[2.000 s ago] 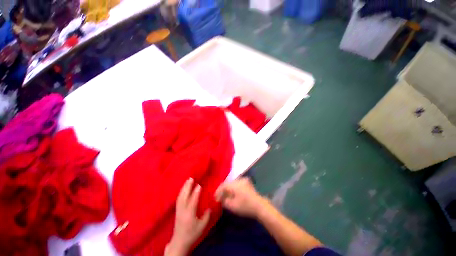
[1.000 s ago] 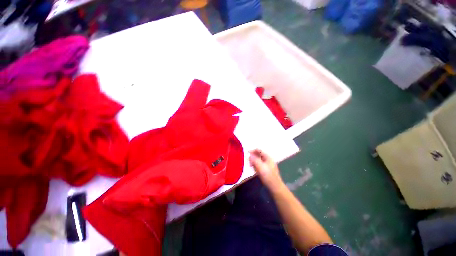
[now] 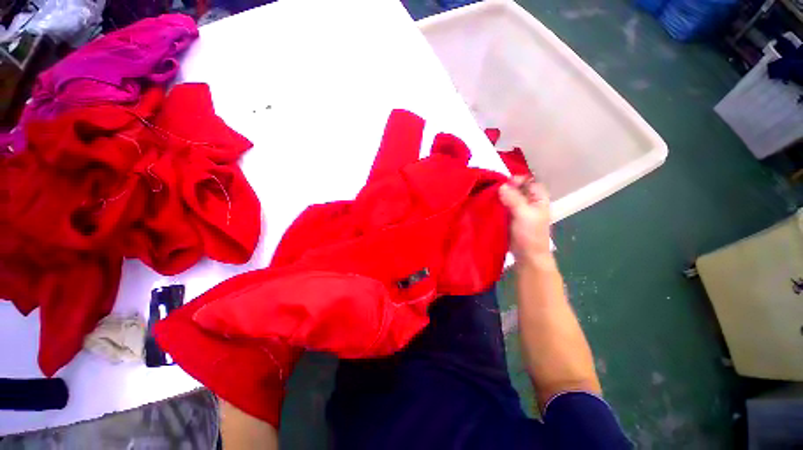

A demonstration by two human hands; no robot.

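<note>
A red garment (image 3: 335, 299) lies across the table's near edge, with its lower folds hanging over it. A small dark label (image 3: 412, 279) shows on it. My right hand (image 3: 526, 211) is closed on the garment's right edge, above the table's right corner. Something small and dark shows at its fingertips, too unclear to name. My left forearm comes up from the bottom and passes under the cloth; the left hand itself is hidden.
Left on the white table (image 3: 326, 61) are a red garment pile (image 3: 132, 185), magenta cloth (image 3: 114, 66), a black phone (image 3: 164, 325), a cream wad (image 3: 116, 339) and a black cylinder (image 3: 33, 394). An off-white bin (image 3: 607, 114) adjoins the table's right side.
The view has shifted. My right hand, apart from the garment a second ago, now grips its right edge, which is raised. My left hand, seen on the cloth two seconds ago, is hidden.
</note>
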